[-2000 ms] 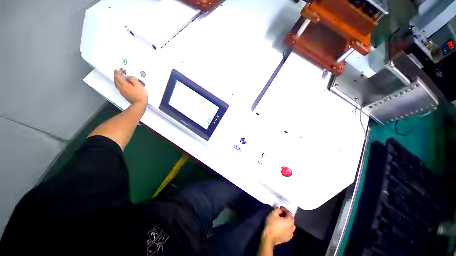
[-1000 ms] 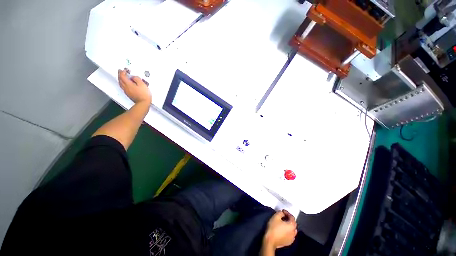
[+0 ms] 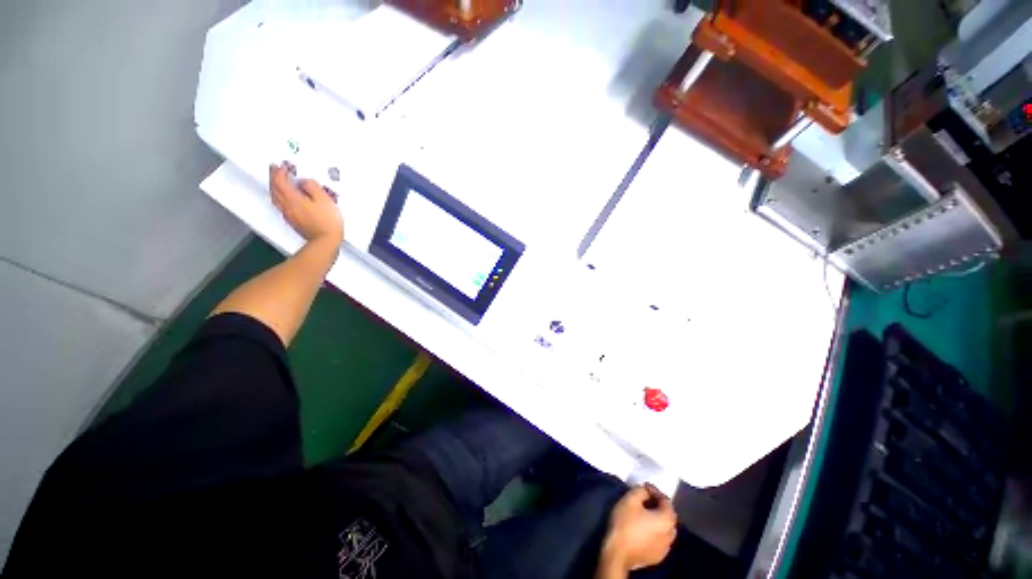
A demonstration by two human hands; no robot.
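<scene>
My left hand [image 3: 303,207] rests on the white panel at the left, fingers apart, beside small dark knobs and just below the green button [image 3: 293,146]. It looks empty. The touchscreen [image 3: 447,243] is lit, to the right of this hand. My right hand [image 3: 642,529] is at the front edge of the white table, below the red emergency stop [image 3: 656,399]. Its fingers are curled, with a dark spot between them; whether it holds something cannot be told.
Orange fixtures stand at the top left [image 3: 453,14] and upper right [image 3: 724,113]. A perforated metal bracket [image 3: 922,243] is beside the right one. A dark slot [image 3: 622,192] runs across the table. A black tray [image 3: 917,464] lies on the green bench at the right.
The view has shifted slightly, so the table and fixtures sit a little further right and lower. Both hands stay at about the same places on the table.
</scene>
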